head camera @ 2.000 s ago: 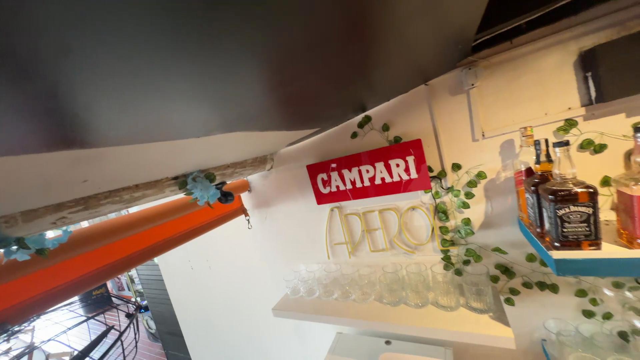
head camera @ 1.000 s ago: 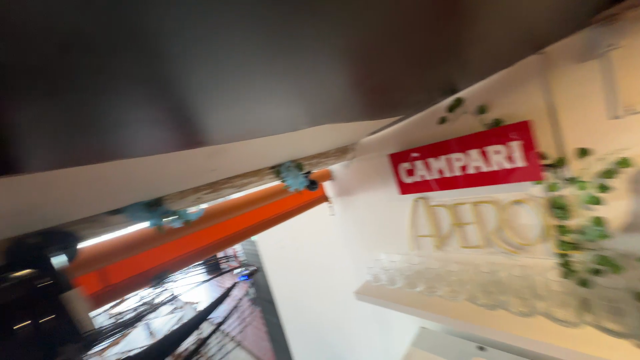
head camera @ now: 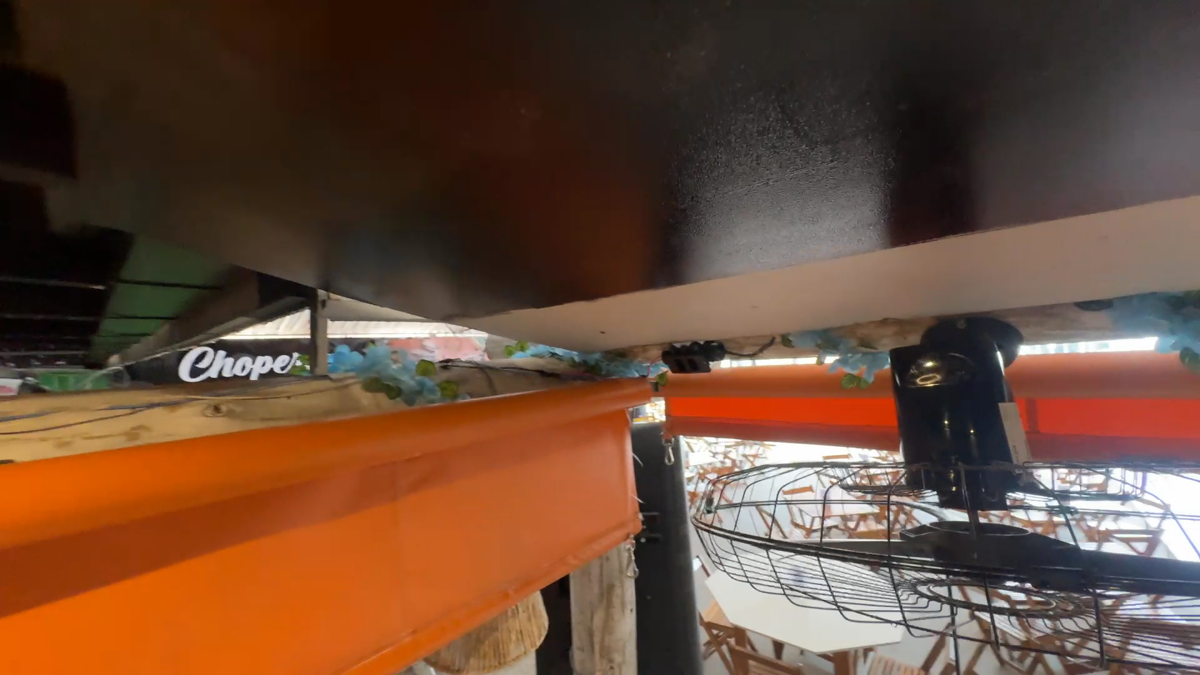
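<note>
Neither my left hand nor my right hand shows in the head view. Closest at the right is a black fan motor housing [head camera: 952, 412], fixed up at a wooden beam, with its wire fan cage [head camera: 825, 553] below it. An orange awning [head camera: 375, 534], rolled at its upper edge, spans the lower left. A second orange awning [head camera: 787, 412] runs behind the fan. Blue artificial flowers [head camera: 398, 370] lie along the wooden beam [head camera: 187, 408]. A dark glossy panel [head camera: 562, 141] fills the top of the view.
Below the fan stand a white table [head camera: 797, 609] and several wooden folding chairs. A weathered wooden post [head camera: 603, 609] stands beside a dark column [head camera: 664, 553], near a woven lampshade [head camera: 497, 637]. A black power socket block [head camera: 694, 356] sits at the beam.
The view has swung far to the left, away from the wall with the red sign, glasses and bottles. The fan and the left awning now show in full light.
</note>
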